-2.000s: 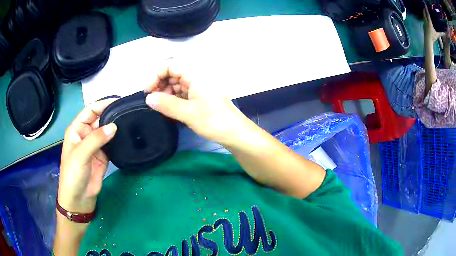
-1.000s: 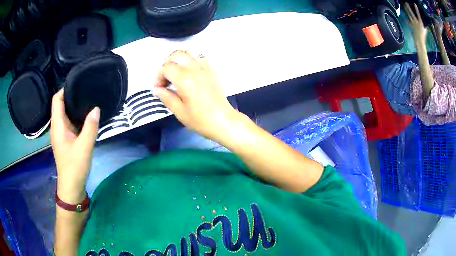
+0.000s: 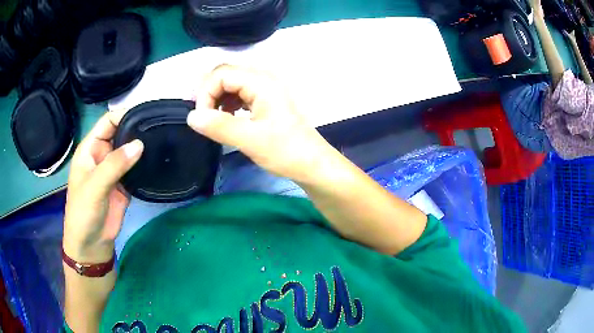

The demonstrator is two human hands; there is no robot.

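My left hand [image 3: 101, 182] holds a black rounded shell [image 3: 170, 156] by its left side, thumb over the rim, with the dished face towards me. My right hand [image 3: 251, 123] is at the shell's upper right rim, thumb and fingers pinched together there. Whether a strip is between the fingertips cannot be told. The white sheet [image 3: 365, 65] lies behind both hands along the table edge. The black arcs on its left end are hidden by the shell and hands.
Black shells are stacked at the back [image 3: 234, 19] and upper left [image 3: 109, 55]; another leans at far left [image 3: 40, 127]. An orange-tagged black piece [image 3: 497, 49], red stool [image 3: 485, 140], blue-lined crate [image 3: 456, 195] and another person's sleeve [image 3: 570, 114] are on the right.
The shell has come down and right from near the left stacks, now facing me. My right hand has moved from above the sheet's arcs to the shell's rim.
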